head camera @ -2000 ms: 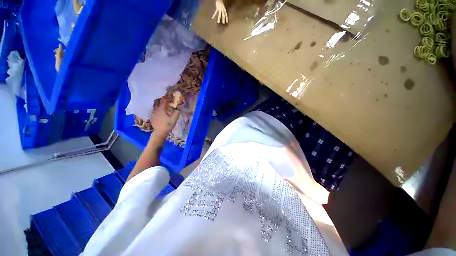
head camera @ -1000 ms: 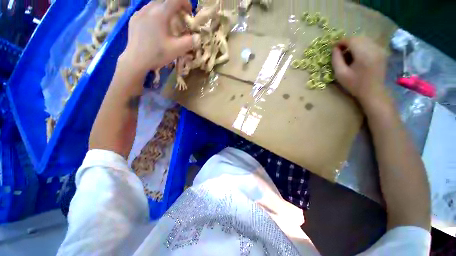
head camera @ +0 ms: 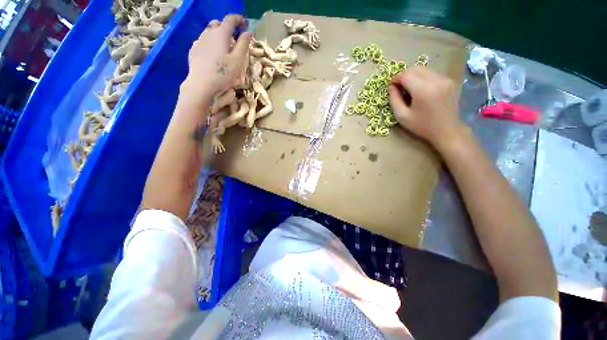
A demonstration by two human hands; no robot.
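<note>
Beige figure arms lie heaped at the left side of the cardboard work mat. My left hand is at the upper left edge of this heap, fingers bent; I cannot tell whether it grips an arm. Yellow-green rings lie in a loose pile on the right part of the mat. My right hand is at the right edge of the ring pile, with thumb and forefinger curled close together; whether a ring is between them cannot be seen. A small white disc lies between the heaps.
A blue bin with rows of beige arms stands at the left. A lower blue bin with tan-brown arms is beside my lap. A pink-red tool, a clear cup and a stained white sheet lie at the right.
My left hand has moved down slightly at the arm heap, and the arms now lie spread on the mat. My right hand stays at the rings. The view has shifted, showing more of the mat's far edge.
</note>
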